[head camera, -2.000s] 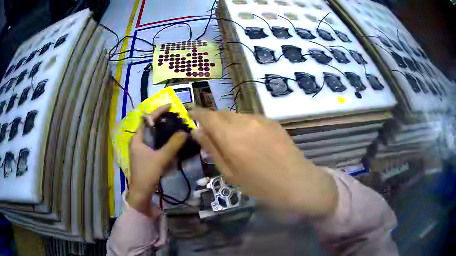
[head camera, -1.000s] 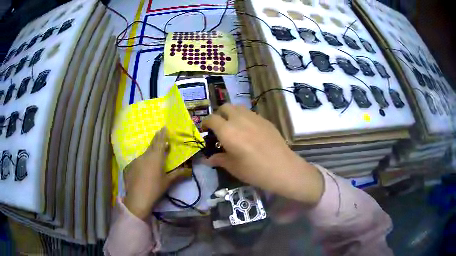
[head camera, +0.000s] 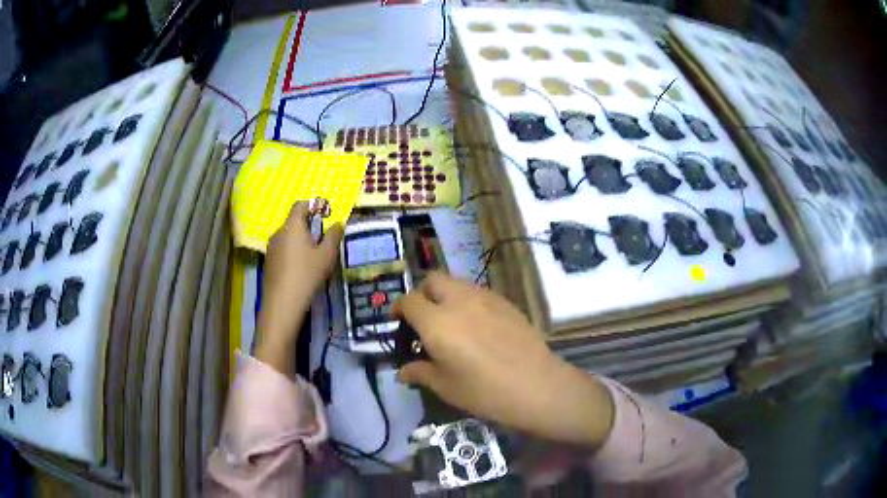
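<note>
My left hand is at the lower edge of a yellow dot-label sheet, with a small shiny pale piece at its fingertips. The sheet overlaps the left side of the cream sheet with maroon dots. My right hand pinches a small dark object, mostly hidden by the fingers, beside the lower right of the handheld meter. The meter lies face up with its screen lit. The silvery square fixture is at the front edge, below my right hand.
Stacked foam trays holding black fans stand left and right; another is at far right. A dark box with a red marking lies right of the meter. Black leads loop below the meter. Coloured tape lines cross the bench.
My left hand and the yellow sheet have moved away from me, uncovering the meter's left side and keypad. The right hand stays near the meter's lower right. The camera view has shifted.
</note>
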